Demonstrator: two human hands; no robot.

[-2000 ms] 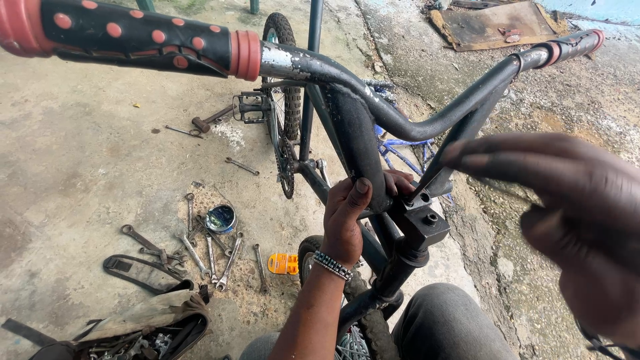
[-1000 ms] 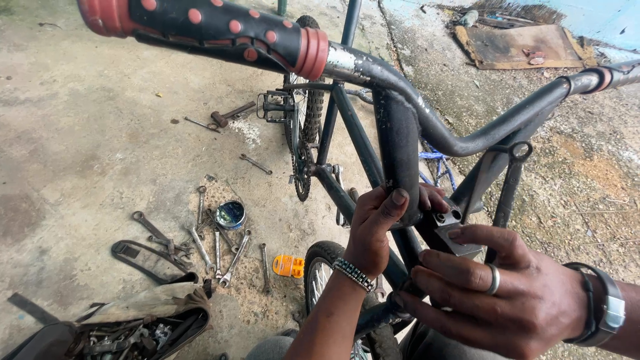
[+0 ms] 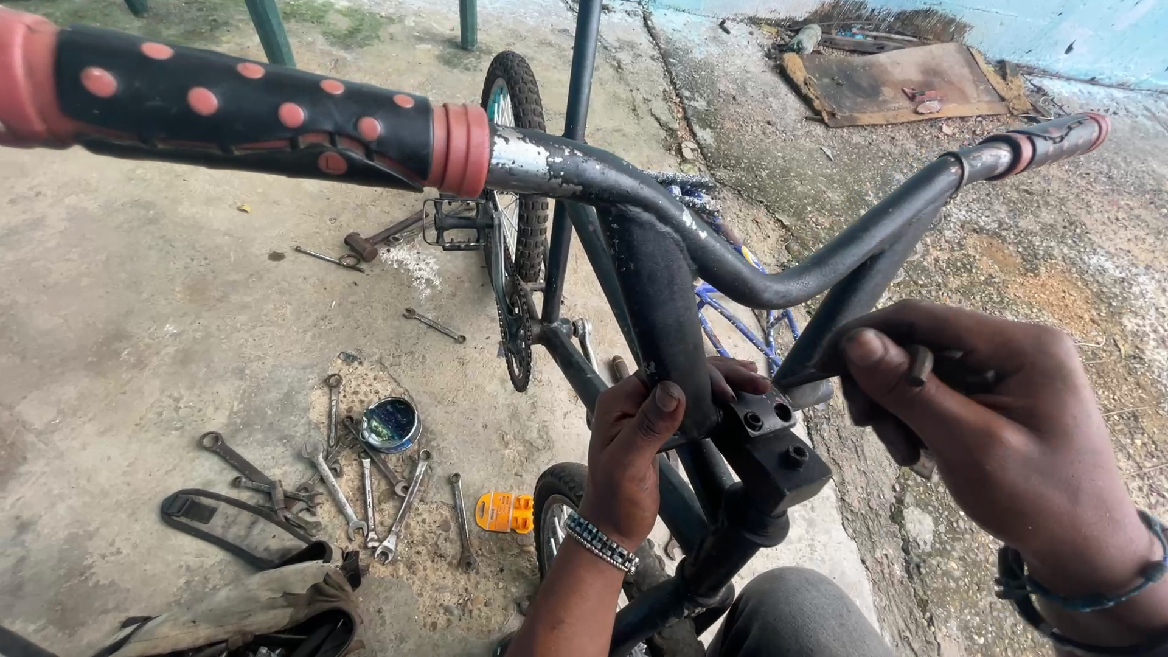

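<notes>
Black bicycle handlebars [image 3: 657, 310] with worn paint cross the view, with a black and red dotted grip [image 3: 246, 114] at the left end. My left hand [image 3: 634, 456] grips the lower part of the bars beside the black stem clamp [image 3: 776, 452]. A bolt head sits in one hole of the clamp's top plate; the hole beside it looks bare. Another bolt stands on the stem's front part. To the right of the clamp, my right hand [image 3: 976, 420] pinches small metal pieces, one a short dark bolt-like piece [image 3: 920, 365]; the others are partly hidden by the fingers.
Several wrenches [image 3: 401, 506] lie on the concrete around an open tin [image 3: 391, 424]. An orange plastic card [image 3: 504, 512] lies nearby, with an open tool bag [image 3: 246, 611] at lower left. A hammer [image 3: 365, 245] lies by the pedal. A blue frame [image 3: 748, 319] is behind the bars.
My right hand was at the stem clamp a second ago and is now off to its right. The wrench seen upright by the clamp then no longer shows there. My left hand keeps its hold.
</notes>
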